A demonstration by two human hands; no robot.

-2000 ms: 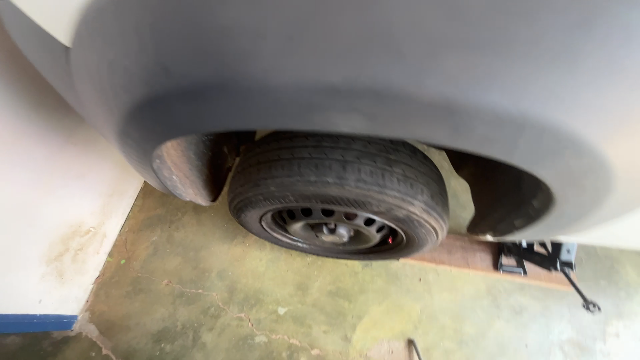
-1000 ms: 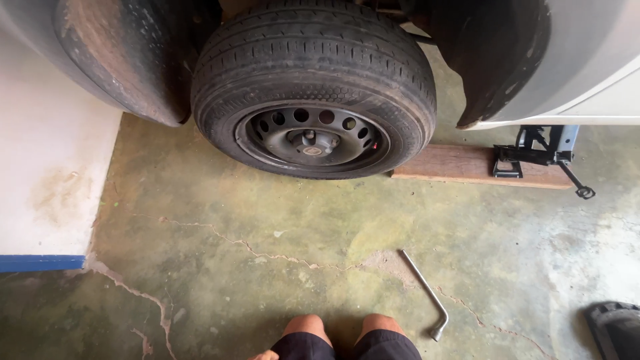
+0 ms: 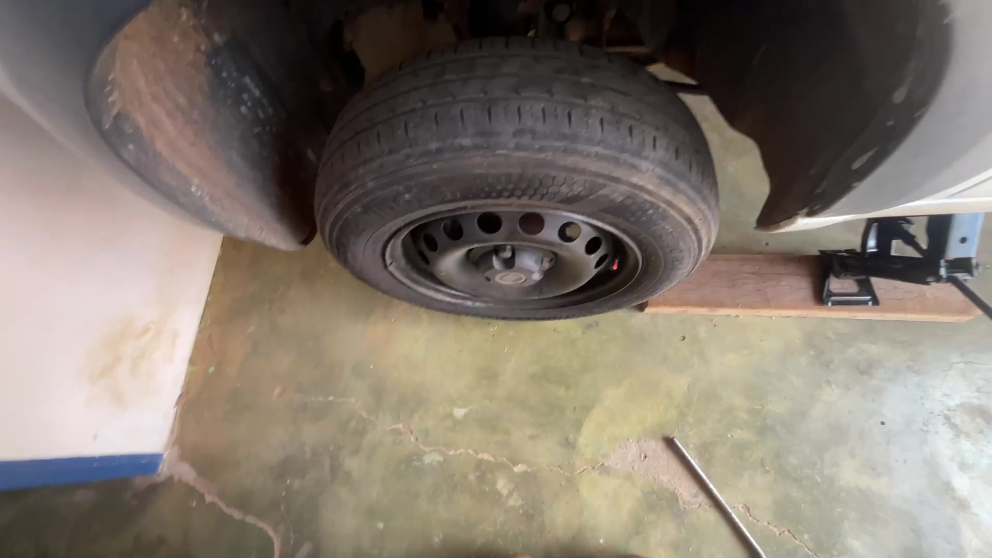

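Note:
Neither my left hand nor my right hand shows in the head view. A car wheel with a black rubber tyre (image 3: 511,116) and a dark steel rim (image 3: 457,263) stands in the wheel arch at the upper middle. The hub (image 3: 511,265) faces me. On the floor at the lower right lies a metal wheel wrench (image 3: 717,494), its lower end cut off by the frame edge. A car jack (image 3: 903,256) stands on a wooden plank (image 3: 744,285) to the right of the wheel, under the car's sill.
The car's fender lining (image 3: 201,132) hangs left of the wheel, and a dark wheel arch edge (image 3: 837,101) is on the right. A white wall (image 3: 116,310) with a blue base stripe (image 3: 85,470) borders the cracked concrete floor (image 3: 496,403) on the left.
The view has moved closer to the wheel. My knees, seen at the bottom a second ago, are now almost wholly out of frame. The wrench lies still on the floor.

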